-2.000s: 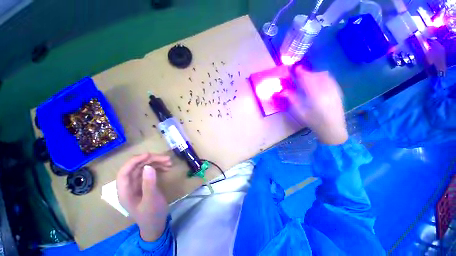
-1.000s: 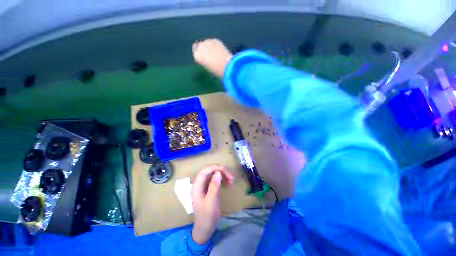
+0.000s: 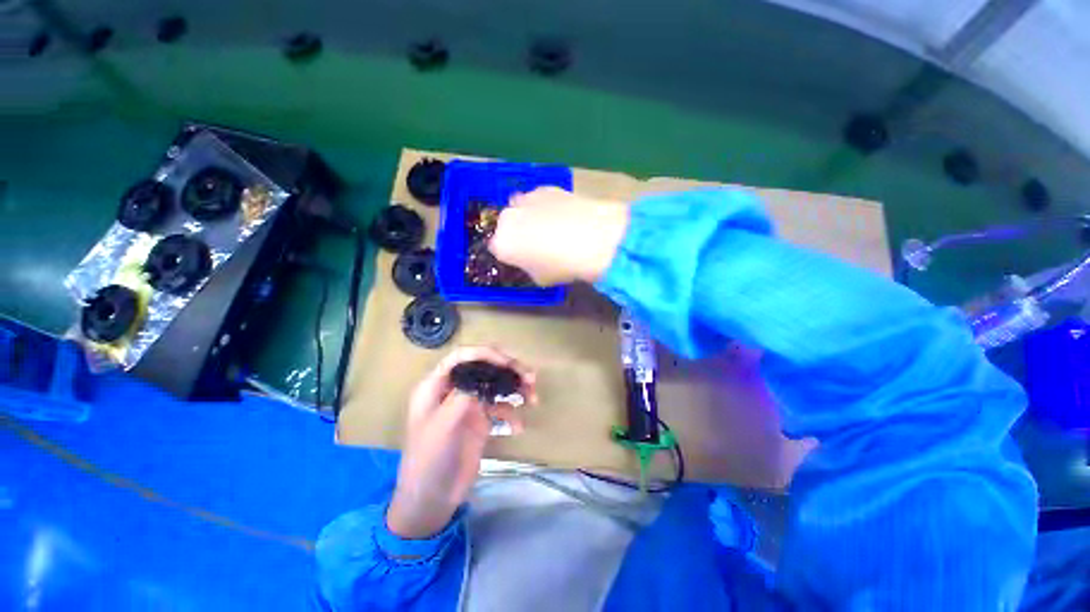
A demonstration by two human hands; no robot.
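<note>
My left hand (image 3: 445, 436) holds a round black housing (image 3: 485, 379) above the cardboard's near edge. My right hand (image 3: 552, 236) reaches into the blue parts bin (image 3: 452, 227), over the small shiny copper-gold pieces (image 3: 488, 265); its fingertips are hidden, so I cannot tell whether it grips one. The electric screwdriver (image 3: 641, 371) lies on the cardboard (image 3: 574, 395) right of the bin, its upper end hidden under my right sleeve. Part of a white piece (image 3: 502, 427) shows under my left hand.
Several round black housings (image 3: 429, 320) lie left of the bin. More lie on silvery film (image 3: 108, 269) on a black box (image 3: 257, 227) at left. Spaced black parts (image 3: 550, 56) stand along the green surface behind. A clear-silver lamp (image 3: 1010, 320) is at far right.
The view has swung left. My right hand has moved from the back surface into the bin. My left hand, empty before, now holds a black housing.
</note>
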